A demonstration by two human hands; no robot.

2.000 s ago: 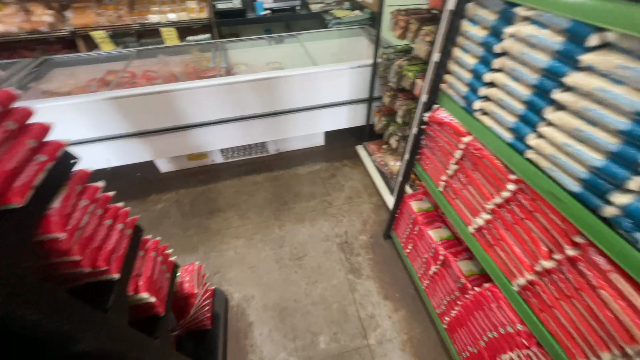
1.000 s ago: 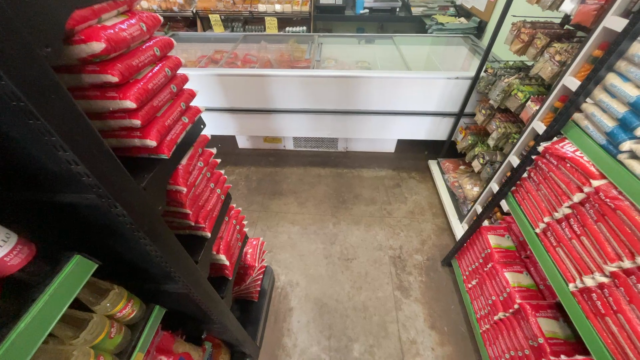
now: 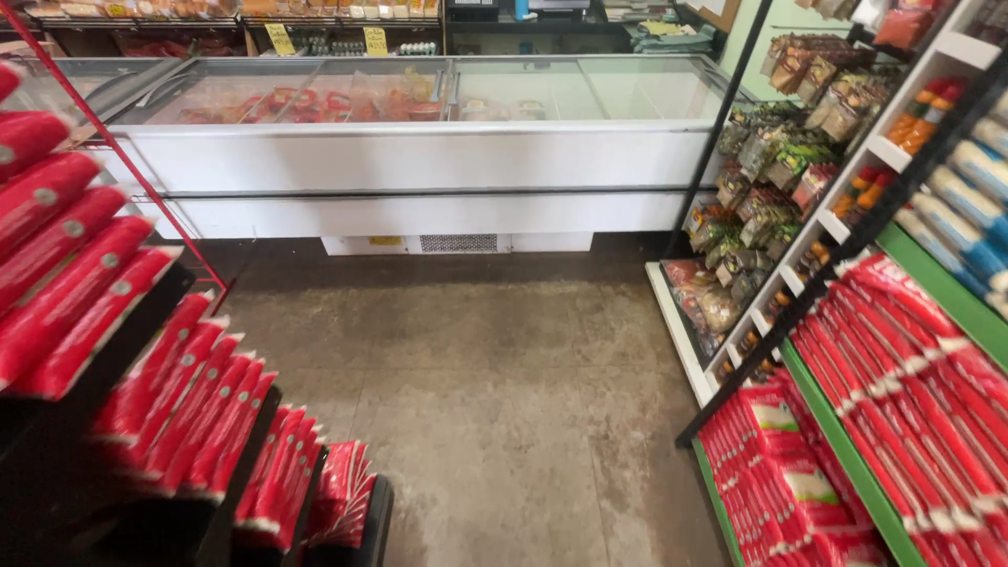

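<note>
Neither my left hand nor my right hand shows in the head view. Red plastic bags of dry goods [image 3: 181,378] lie stacked on black shelves at the left. More red bags [image 3: 890,378] fill green-edged shelves at the right, below blue and white bags [image 3: 957,209]. Across the far end of the aisle stands a white chest freezer [image 3: 425,161] with glass lids and red packages [image 3: 315,102] inside.
Concrete floor [image 3: 488,394] runs between the shelves towards the freezer. Small hanging packets [image 3: 780,157] crowd a rack with a white base [image 3: 681,339] at the right. A thin red metal frame [image 3: 118,150] rises at the left. Packaged food [image 3: 339,9] sits behind the freezer.
The view has turned and moved towards the freezer. The green-edged shelf with bottles, seen at the lower left one second ago, is out of view.
</note>
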